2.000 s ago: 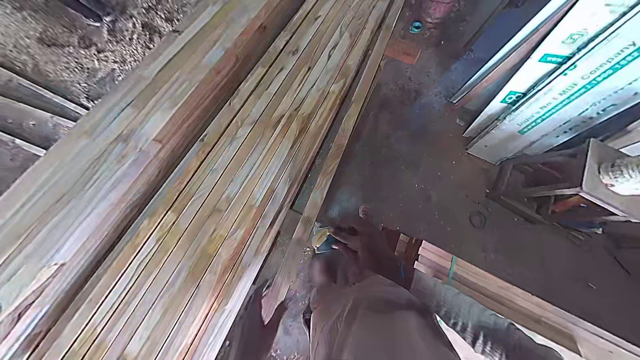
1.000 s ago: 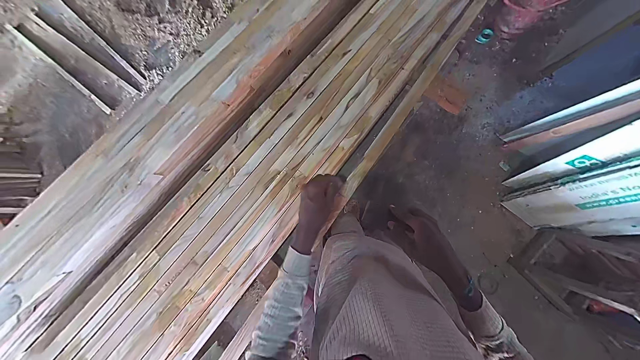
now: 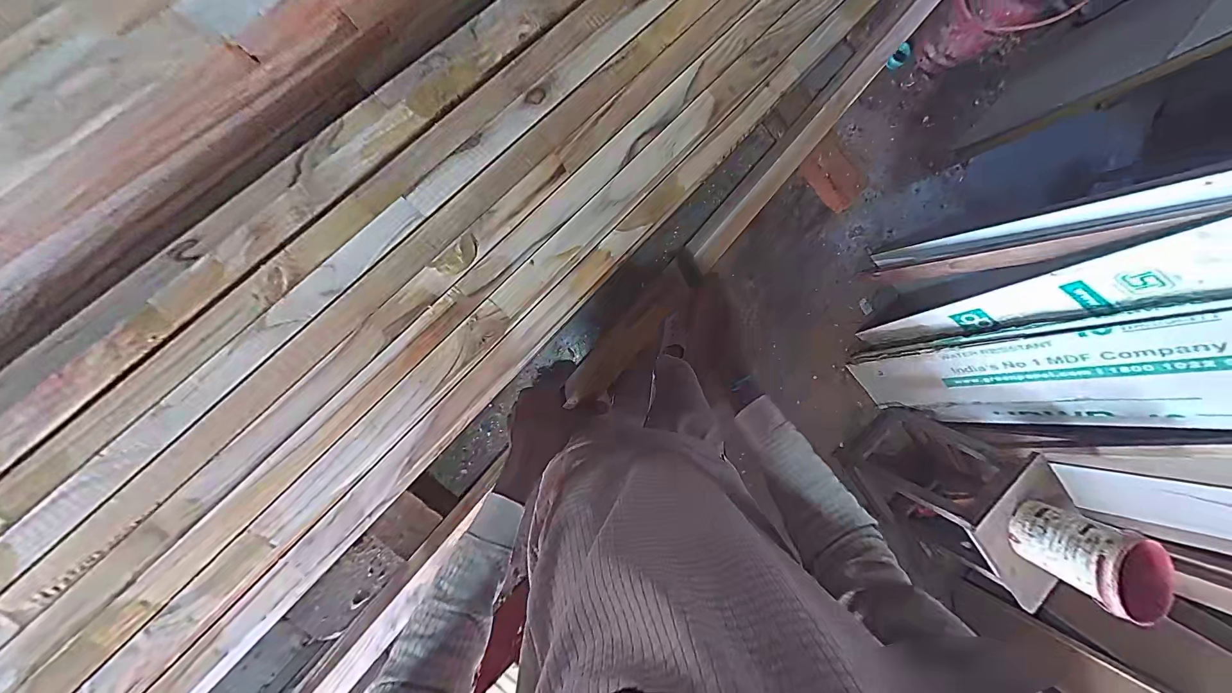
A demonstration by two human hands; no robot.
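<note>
A long narrow wooden strip (image 3: pixel 799 154) runs diagonally beside a row of similar wooden strips (image 3: pixel 404 279), with a dark gap between. My left hand (image 3: pixel 539 428) is closed around the lower part of this strip, close to my body. Further up, my right hand (image 3: pixel 712 327) is at the strip's outer side; shadow and blur hide how its fingers lie. Between my hands the strip's shaded part crosses in front of my ribbed shirt. The row of strips lies side by side on the left, their faces patchy with yellow and brown.
A thick reddish-brown timber edge (image 3: pixel 183 173) borders the row at upper left. At right are white packaged boards (image 3: pixel 1088 356) with green print, a wooden frame-like stand (image 3: pixel 1020 520) and a pale roll with a red end (image 3: pixel 1078 558). A reddish block (image 3: pixel 834 173) lies on the floor.
The outer strip now stands apart from the row, with a wider gap. My left hand has moved off the row's edge and down towards my body. My right hand has come in to the strip.
</note>
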